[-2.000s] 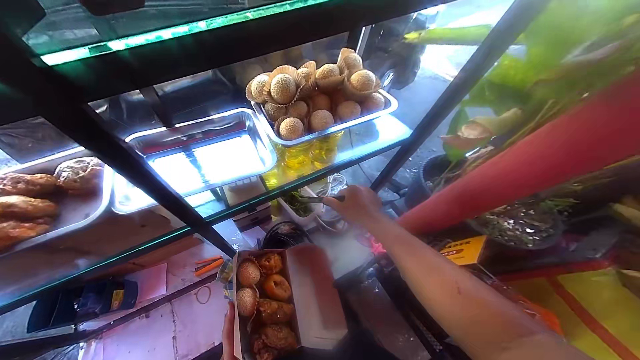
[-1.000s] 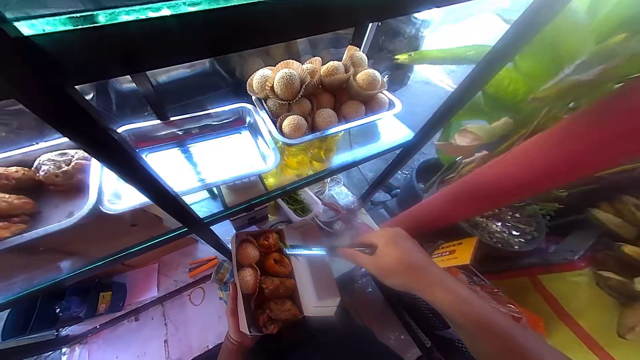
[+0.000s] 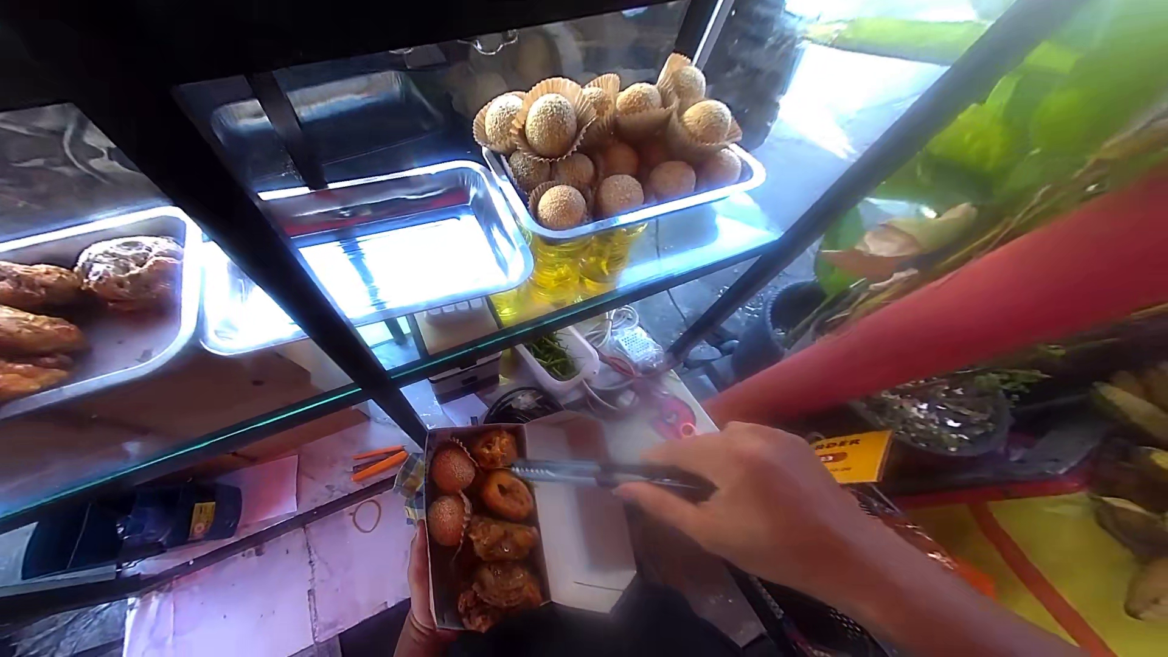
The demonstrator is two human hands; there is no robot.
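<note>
My left hand holds an open cardboard box by its left side, low in the middle of the view. Inside lie two sesame balls in paper cups, a ring-shaped fried pastry and several browned fried pieces. My right hand grips metal tongs that reach left across the lid, their tips at the box's upper pastries. Whether the tips touch a pastry cannot be told.
Above, a glass shelf bears a metal tray of sesame balls, a bare metal tray and a tray of fried pastries. Dark frame bars cross the view. A red pole slants at right; a white container of green pieces stands behind the box.
My right hand has moved from behind the box, near the container of green pieces, back toward the box, bringing the tongs over its lid and pastries. My left hand still holds the box.
</note>
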